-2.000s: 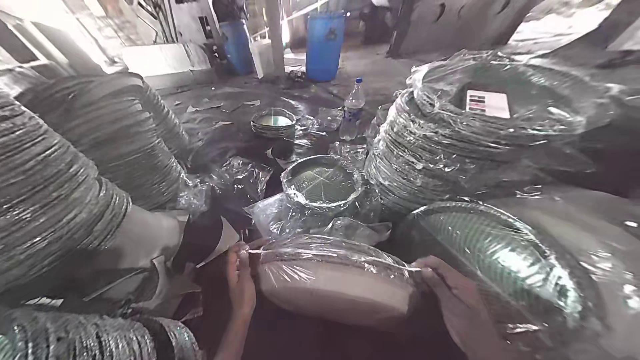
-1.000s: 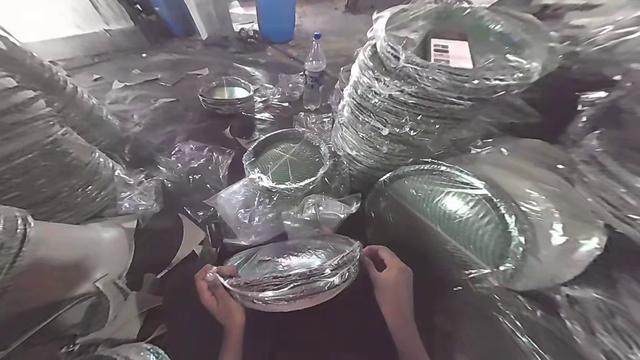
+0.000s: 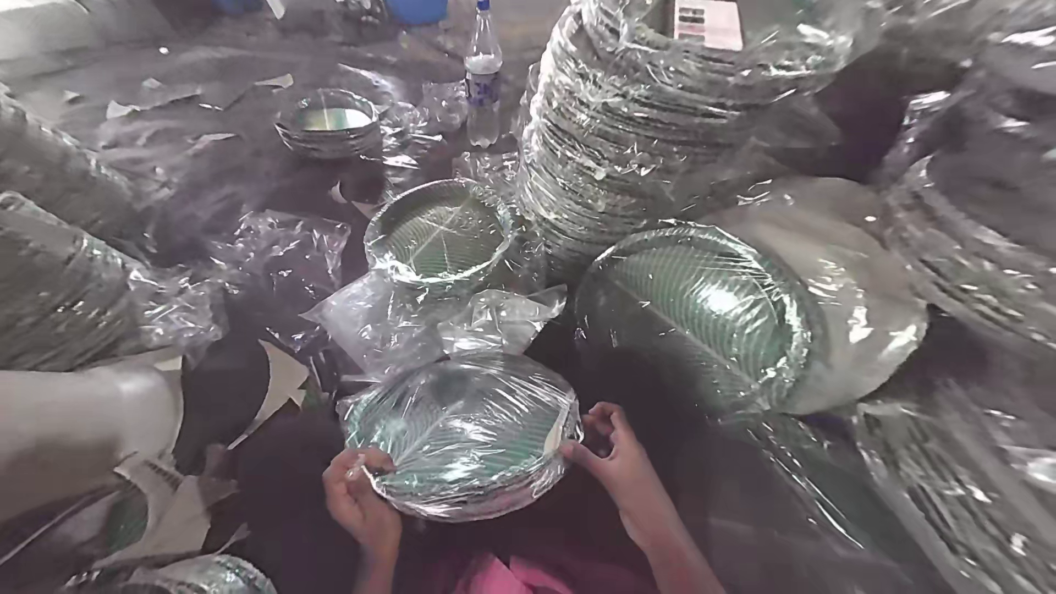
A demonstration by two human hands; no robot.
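Observation:
A stack of green leaf-patterned plates in clear plastic wrap (image 3: 470, 437) is held low in the middle. My left hand (image 3: 359, 495) pinches the wrap at the stack's lower left rim. At its right edge, my right hand (image 3: 610, 454) has thumb and fingers on the rim, beside a small pale piece under or on the wrap. Just beyond lie crumpled clear plastic bags (image 3: 396, 318) and a wrapped round stack of green plates (image 3: 445, 235). To the right, a larger wrapped green leaf-patterned plate (image 3: 701, 305) leans on a pale disc in plastic.
A tall stack of plastic-wrapped plates (image 3: 610, 140) rises behind, bearing a printed card (image 3: 708, 23). Beside it stands a plastic bottle (image 3: 483, 82). Smaller bowl-like plates (image 3: 327, 124) sit farther back. More wrapped stacks (image 3: 58, 289) line the left; torn cardboard scraps (image 3: 161, 511) lie at lower left.
The held stack's pale underside faced me two seconds ago; now its green, leaf-patterned face is turned up. My right hand, apart from the stack's edge a second ago, is at its rim. The view has tilted down.

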